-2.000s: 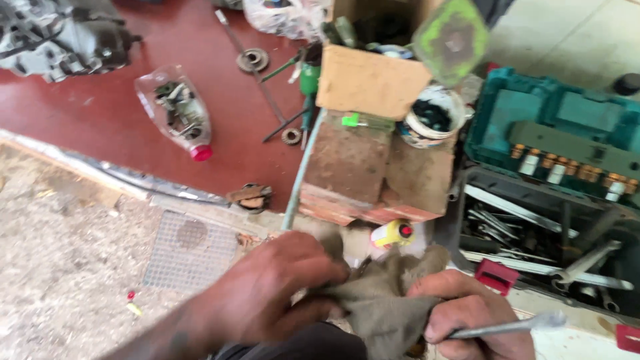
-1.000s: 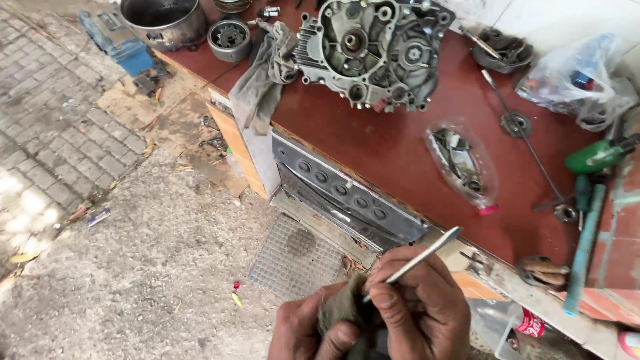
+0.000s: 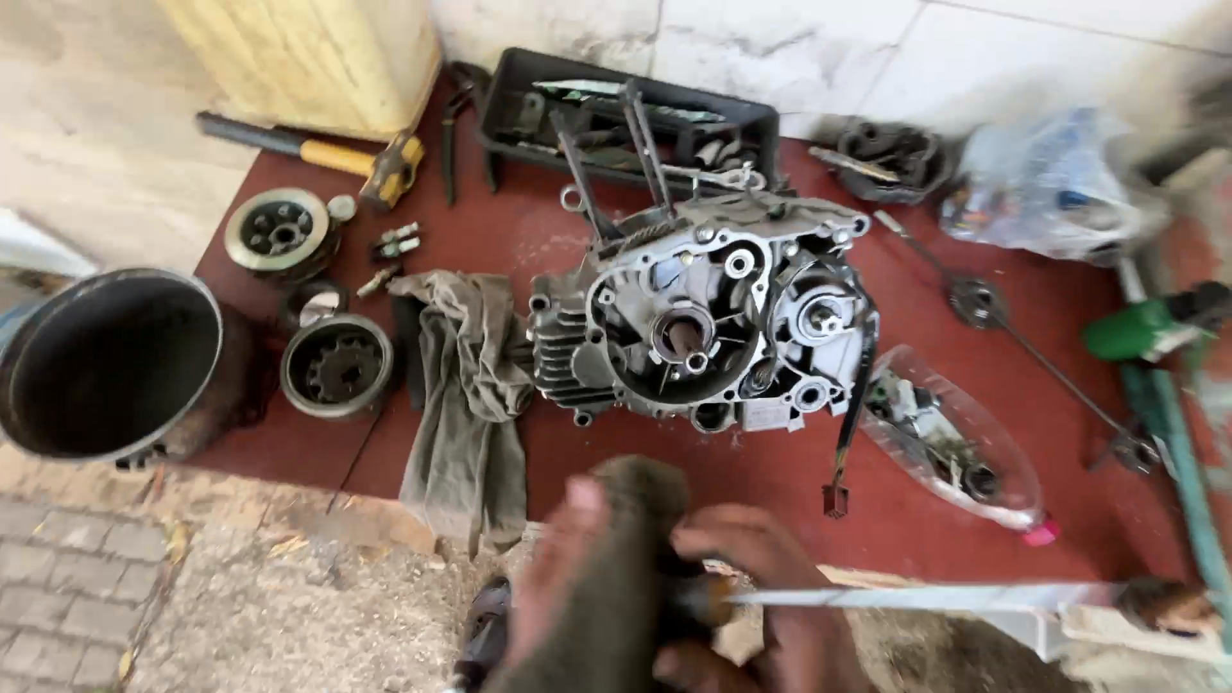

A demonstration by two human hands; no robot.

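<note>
In the blurred foreground, below the red table's front edge, my left hand point(image 3: 563, 568) holds a grey-green cloth point(image 3: 626, 568). Close beside it on the right, my right hand point(image 3: 789, 597) is around a tool with a dark handle and a long metal shaft point(image 3: 914, 597) that points right; the exact tool is unclear. Above my hands, an opened engine crankcase point(image 3: 693, 327) with cooling fins and a bare shaft end rests on the red table. A second grey-green cloth point(image 3: 472, 375) lies left of it and hangs over the edge.
Along the left are a metal pot point(image 3: 207, 385), round clutch parts point(image 3: 337, 366) and a yellow-and-black hammer point(image 3: 318, 149). A black tray of tools point(image 3: 770, 115) stands behind the engine. On the right lie a cut plastic bottle with small parts point(image 3: 1011, 462) and a plastic bag point(image 3: 1049, 183).
The view has swung left to the engine. My hands still hold the cloth and the metal tool, whose shaft now points right rather than up and right as a second ago.
</note>
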